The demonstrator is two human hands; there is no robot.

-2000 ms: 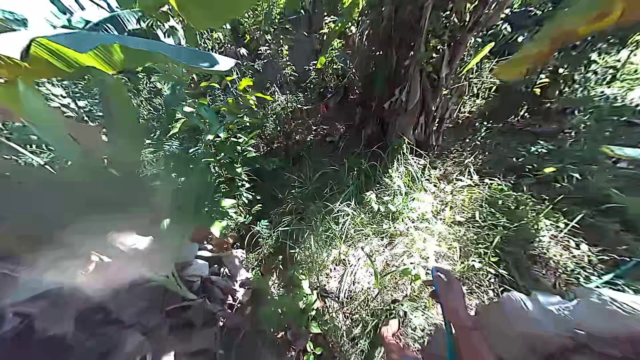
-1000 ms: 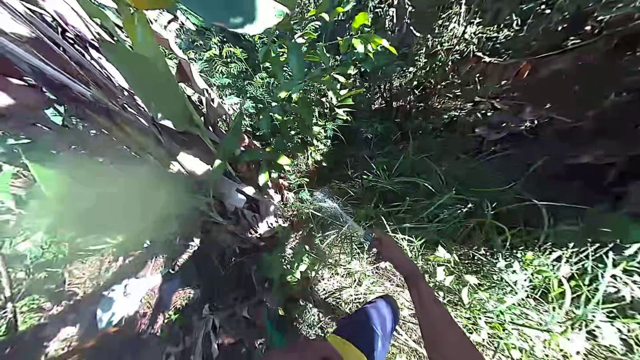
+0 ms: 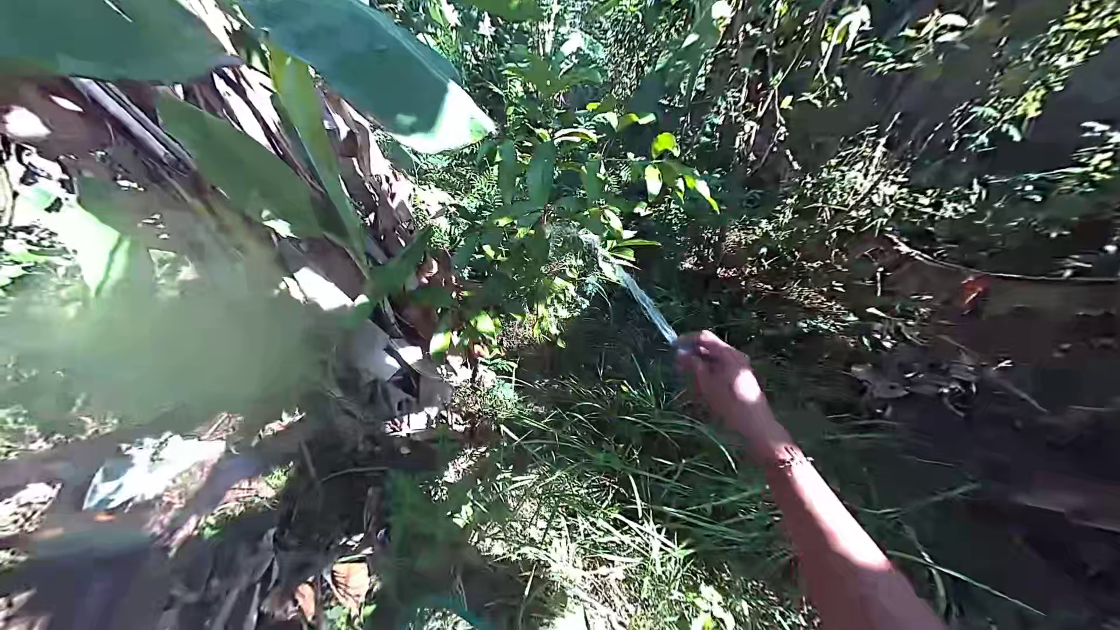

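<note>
My right hand (image 3: 722,376), on an outstretched arm with a thin band at the wrist, is closed around the end of a hose, mostly hidden by the fingers. A stream of water (image 3: 643,302) leaves it toward the upper left and breaks up among the leaves of a small green shrub (image 3: 542,192). Low in the view, a short piece of teal hose (image 3: 451,608) shows at the bottom edge. My left hand is out of the picture.
A banana plant's dry, leaning trunk (image 3: 350,149) and broad leaves (image 3: 376,66) fill the upper left. Long grass (image 3: 630,499) covers the ground below my arm. Dry leaf litter (image 3: 350,582) lies at lower left, and a thin branch (image 3: 989,271) crosses at right.
My right arm now reaches farther up and forward. The water strikes the shrub's leaves; one second ago it fell lower, near the trunk's base. The view has turned since two seconds ago.
</note>
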